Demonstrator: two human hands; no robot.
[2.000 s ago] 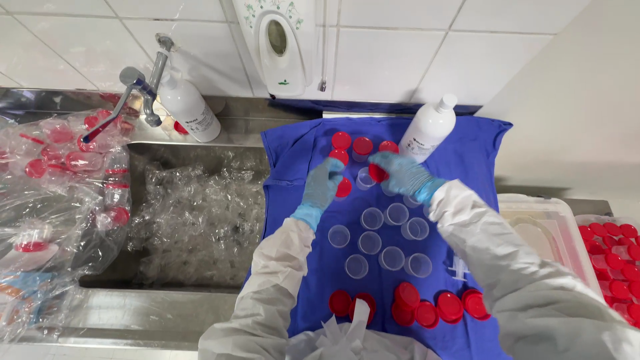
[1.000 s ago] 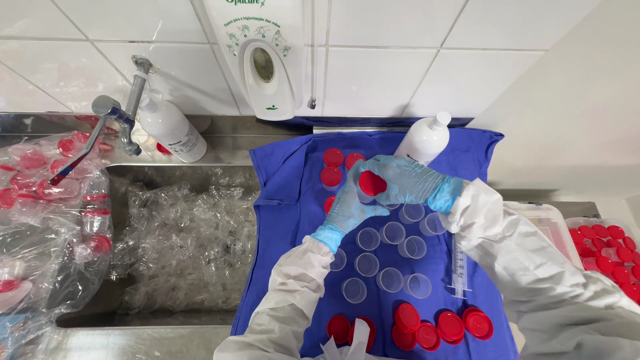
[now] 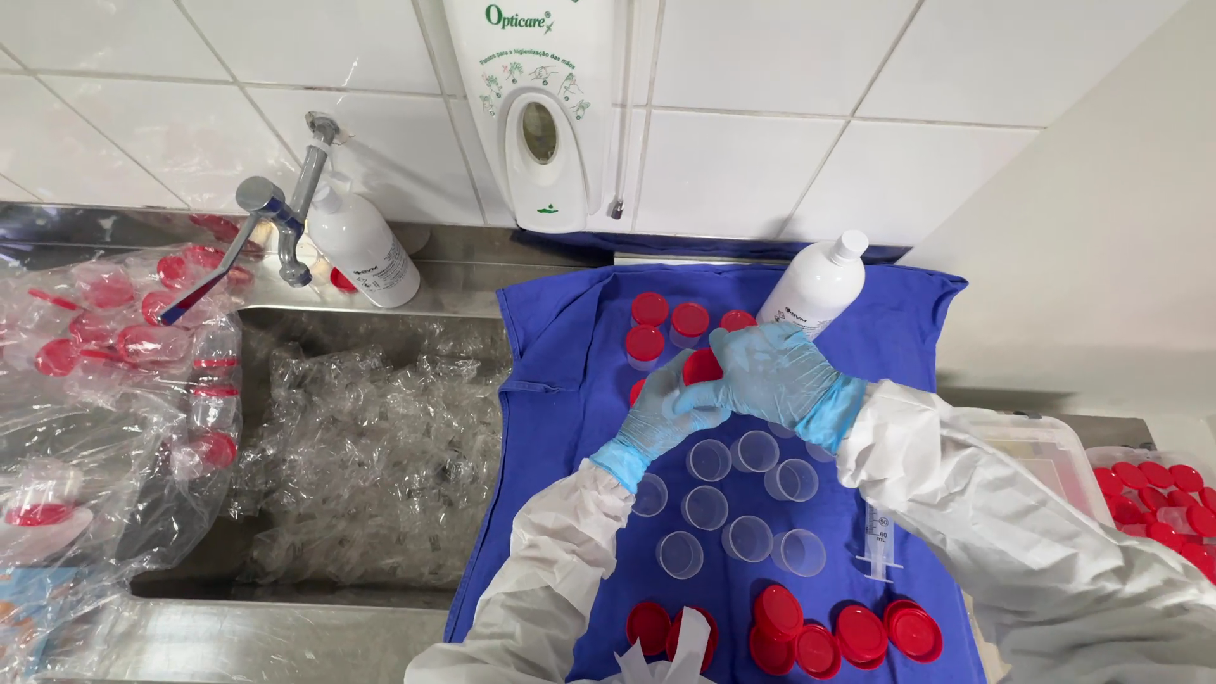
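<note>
Both hands wear light blue gloves and meet over a blue cloth (image 3: 546, 427). My left hand (image 3: 665, 408) holds a specimen cup, mostly hidden, from the left. On top of that cup is a red lid (image 3: 701, 367), gripped by my right hand (image 3: 774, 370). Several red-capped cups (image 3: 645, 344) stand behind and left of my hands. Nearer me are several uncapped clear plastic cups (image 3: 705, 507). Loose red lids (image 3: 819, 651) lie at the cloth's near edge. A large syringe (image 3: 879, 543) lies to the right, partly under my right sleeve.
A white bottle (image 3: 819, 285) stands behind my right hand, another white bottle (image 3: 366, 249) beside the faucet (image 3: 285, 214). The steel sink (image 3: 294, 597) holds crumpled clear plastic. Bagged red-lidded cups (image 3: 152, 344) lie left, more red-lidded containers (image 3: 1164, 499) far right. A soap dispenser (image 3: 546, 161) hangs above.
Two seconds ago my hands were apart among the cups and lids; they have since come together on one red-lidded cup. The view has shifted.
</note>
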